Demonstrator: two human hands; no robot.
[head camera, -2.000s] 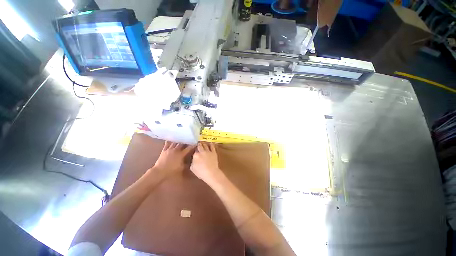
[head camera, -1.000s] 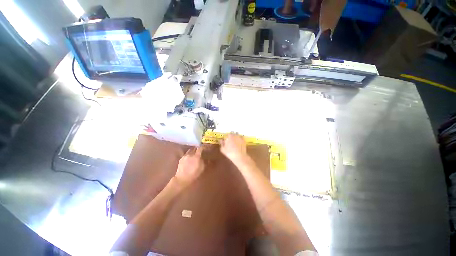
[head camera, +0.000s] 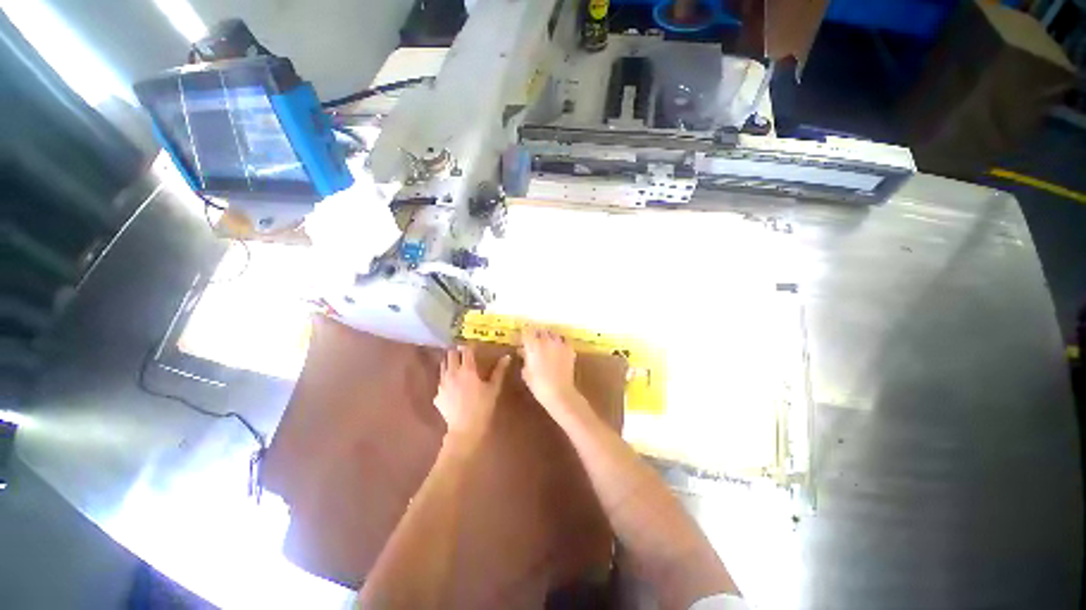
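A large brown bag panel (head camera: 357, 441) lies in front of me on the metal table, its top edge along a yellow template (head camera: 649, 375). The machine head (head camera: 411, 304) stands over the panel's top edge, left of my hands. My left hand (head camera: 470, 387) lies on the panel just below the template, fingers and thumb spread. My right hand (head camera: 548, 367) rests at the panel's top edge, its fingertips on the template. Neither hand visibly grips anything. The panel's lower part is partly hidden by my forearms.
A glaring white pallet (head camera: 715, 298) lies under the template. The feed carriage rail (head camera: 715, 167) runs behind it. A blue-framed control panel (head camera: 244, 137) stands at the left. A black cable (head camera: 191, 405) lies on the left tabletop. A brown box (head camera: 988, 83) stands at the back right.
My right hand has moved right along the panel's top edge. My left hand has opened and shifted slightly right. The panel's small pale patch is now out of sight.
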